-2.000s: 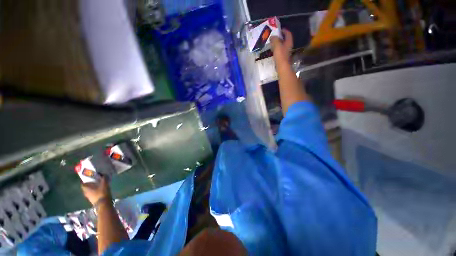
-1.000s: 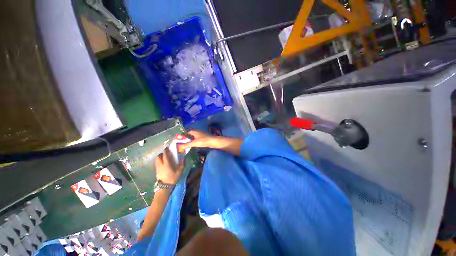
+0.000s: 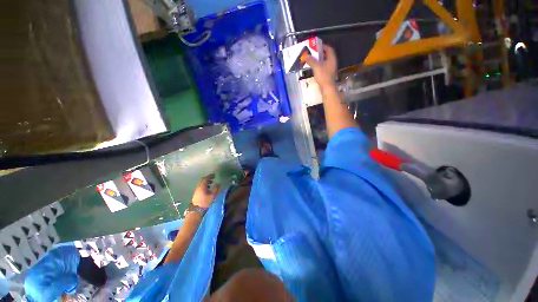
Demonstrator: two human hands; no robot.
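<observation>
A white phone box (image 3: 302,55) with a red corner and an orange-screened picture is in my right hand (image 3: 324,66), at the edge of the machine's feed bed (image 3: 348,13). My left hand (image 3: 204,191) is over the green bench (image 3: 203,162) near its front edge. It holds nothing, and its fingers are apart. Two more phone boxes lie side by side on the green bench to the left, one (image 3: 112,196) and another (image 3: 139,184).
A blue crate (image 3: 234,122) with clear scraps stands between bench and machine. An orange bracket (image 3: 383,52) and a red-handled lever (image 3: 386,159) are at right. Another phone box (image 3: 406,32) lies behind the bracket. Stacked cartons (image 3: 26,239) and a person's blue cap (image 3: 52,272) are at lower left.
A second ago both hands were together on a box over the bench. My right hand has moved up and right with the box to the machine. My left hand has let go and stays over the bench.
</observation>
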